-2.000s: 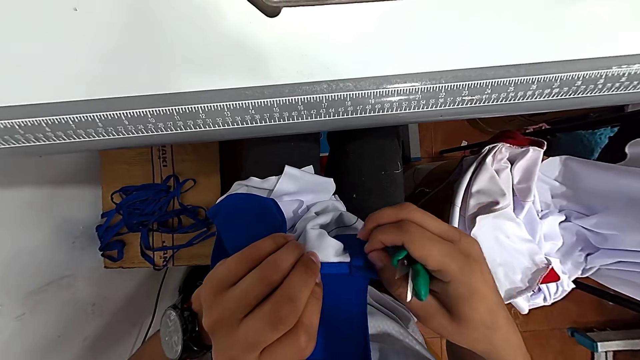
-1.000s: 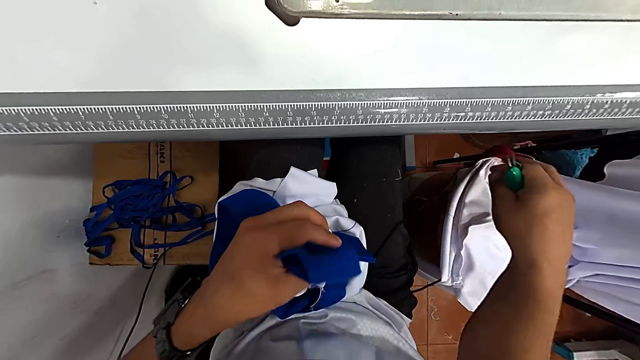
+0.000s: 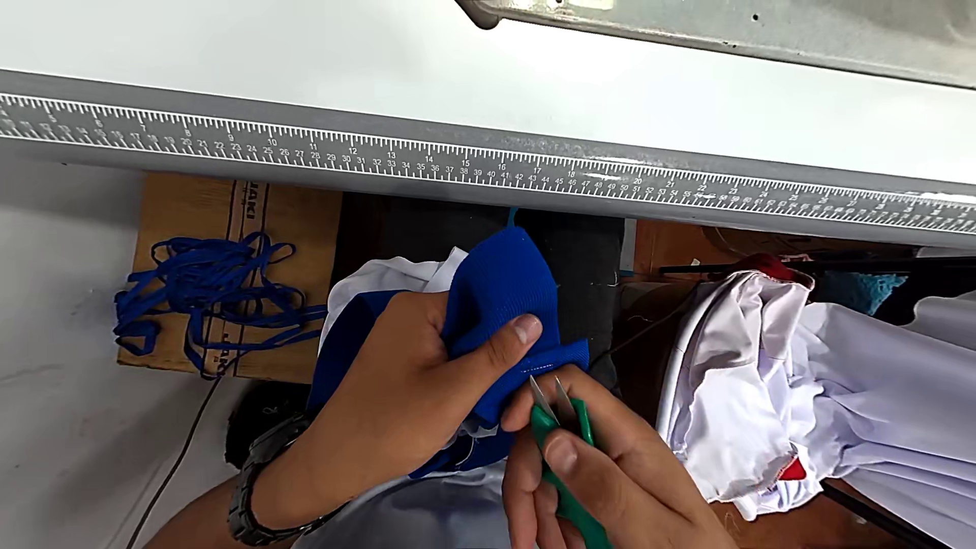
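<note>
A blue ribbed fabric piece is pinched in my left hand, its thumb lying on top beside a fold with a line of white stitching. My right hand grips green-handled thread snips; their two pointed blades are apart and close below the stitching, near the fabric's lower right edge. My right fingertips also touch the underside of the blue fabric. White cloth joined with more blue fabric lies behind and under my left hand, over my lap. How the layers are joined beneath the hands is hidden.
A white table edge with a printed ruler crosses the view above my hands. A grey metal machine base sits on the table. At the left, tangled blue cord rests on a cardboard box. White garments hang at the right.
My right hand with the snips has come back from the white garments at the right to the blue fabric. My left hand now holds the blue piece raised, thumb on top.
</note>
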